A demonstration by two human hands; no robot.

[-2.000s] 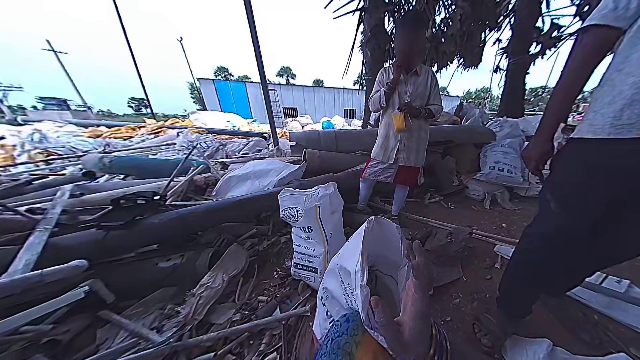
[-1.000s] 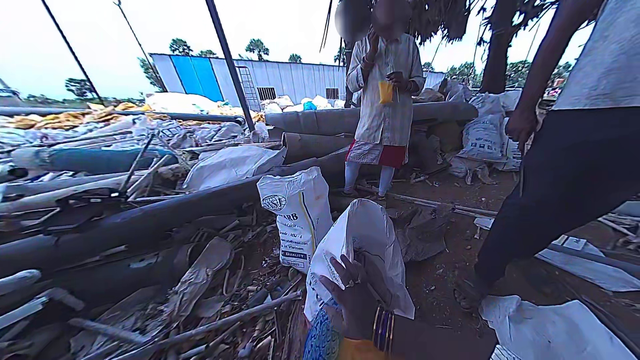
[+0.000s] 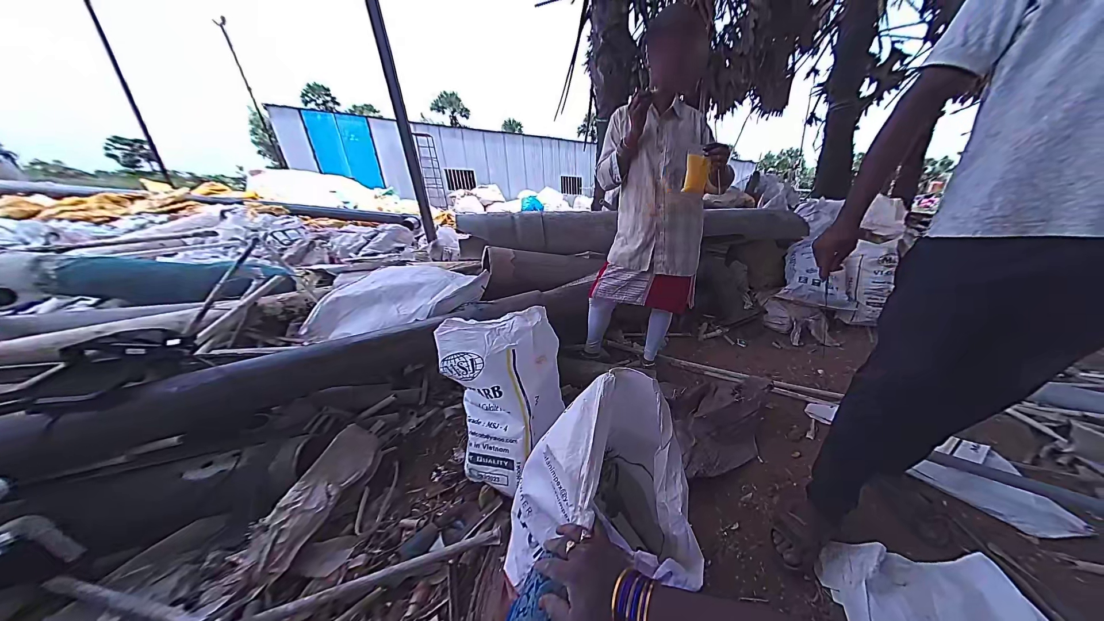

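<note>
A white woven plastic sack (image 3: 561,492) stands on the ground at the lower centre, its mouth gaping toward me. My right hand (image 3: 588,565), with bangles at the wrist, reaches in from the bottom right, fingers closed on the near edge of that mouth. Something dark greenish-grey shows inside the sack, too shaded to name. Blue patterned cloth (image 3: 536,595) lies beside my fingers at the bottom edge. Behind and to the left, a second printed white sack (image 3: 500,388) stands upright. My left hand is out of view.
A person in a light shirt (image 3: 660,190) holding a yellow item stands ahead. Another person's dark-trousered leg (image 3: 897,371) is close on the right. A long dark pipe (image 3: 259,388) and loose sticks (image 3: 388,573) cover the left. A flat white sheet (image 3: 923,586) lies lower right.
My right hand was spread at the sack's mouth two seconds ago; its fingers are now closed on the near edge. The person at the right stays close.
</note>
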